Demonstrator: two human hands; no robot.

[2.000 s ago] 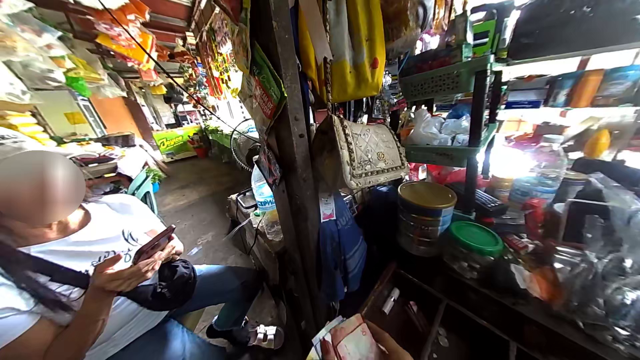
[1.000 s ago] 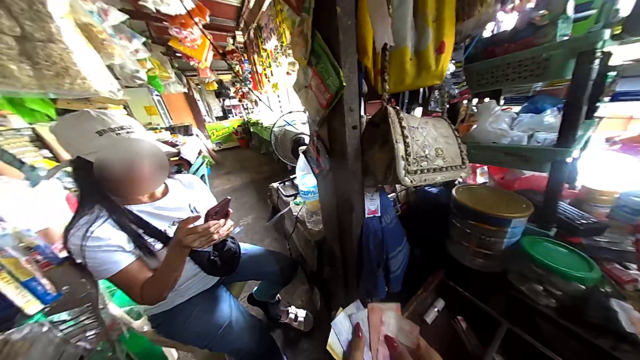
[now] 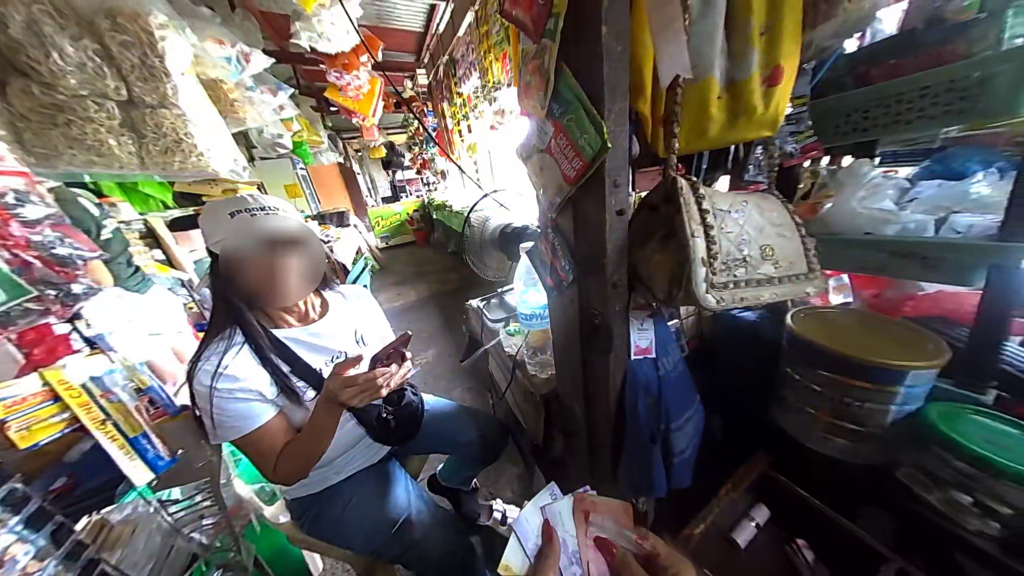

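Low in the view, near the bottom edge, my left hand grips a small fan of paper banknotes with its thumb on top. My right hand, fingernails painted red, has its fingers on the reddish notes at the right side of the same bunch. Both hands are cut off by the frame's lower edge. Just right of them is an open wooden drawer with compartments, in which a small white cylindrical item lies.
A seated person in a cap holds a phone at the left. A dark post rises ahead, beside a hanging quilted handbag. A large tin and a green-lidded jar stand right, and an electric fan is behind.
The view has swung left, bringing more of the seated person into sight. Two seconds ago only one of my hands showed at the banknotes; now both are on them.
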